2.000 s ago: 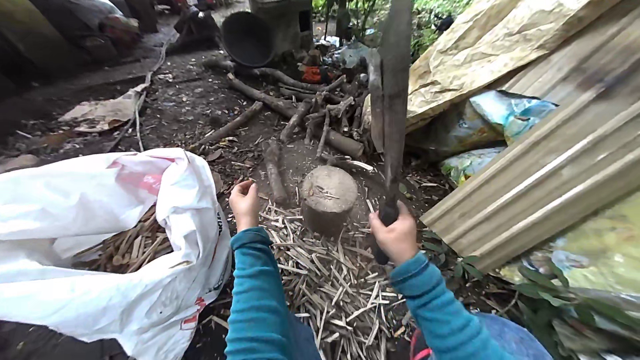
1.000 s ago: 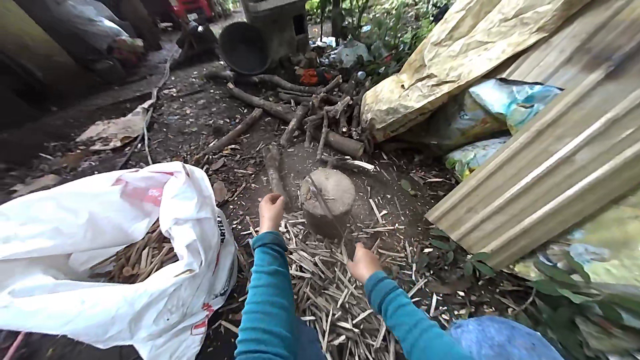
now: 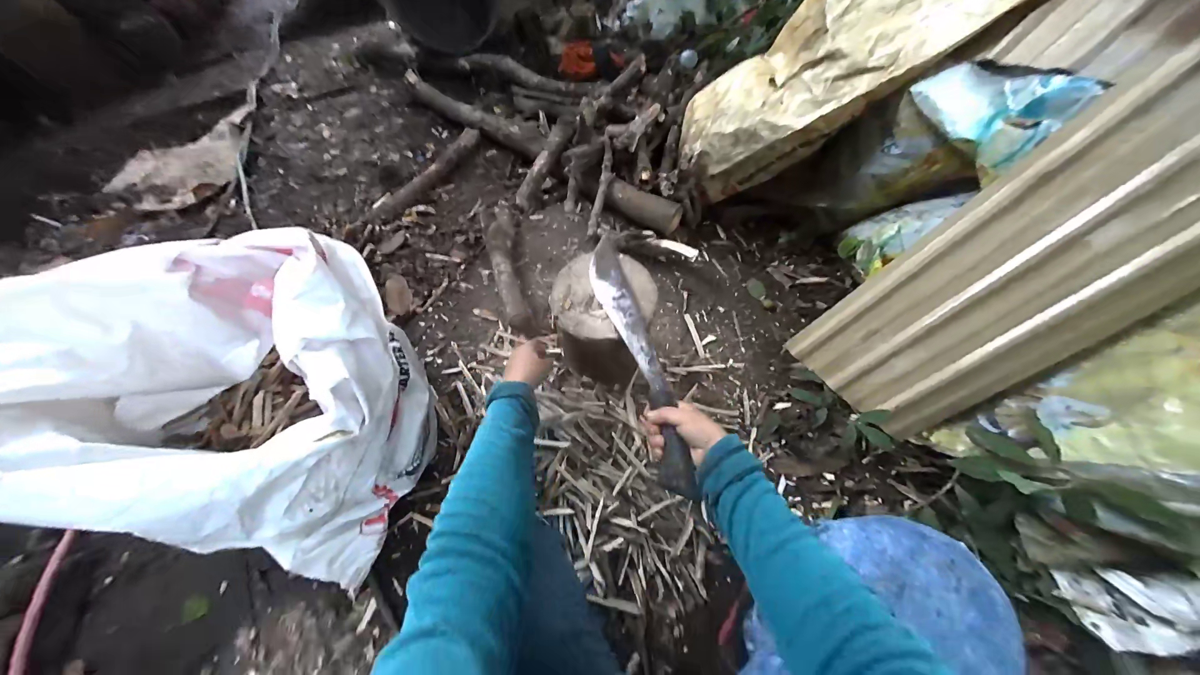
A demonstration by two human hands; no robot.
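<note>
My right hand grips the dark handle of a machete, whose blade slants up and leftward over a round chopping block cut from a log. Left of the block's base, my left hand has its fingers curled; whether a small stick is between them I cannot tell. Split wood sticks lie heaped on the ground below both hands. At the left, a white woven sack gapes with split sticks inside.
Branches are piled beyond the block, and one short branch lies just left of it. Corrugated sheets and a tan crumpled sheet lean at the right. A blue round object sits by my right forearm.
The machete was raised upright two seconds ago, then was low at the block; now its blade shows broadside above it. The view has tilted downward.
</note>
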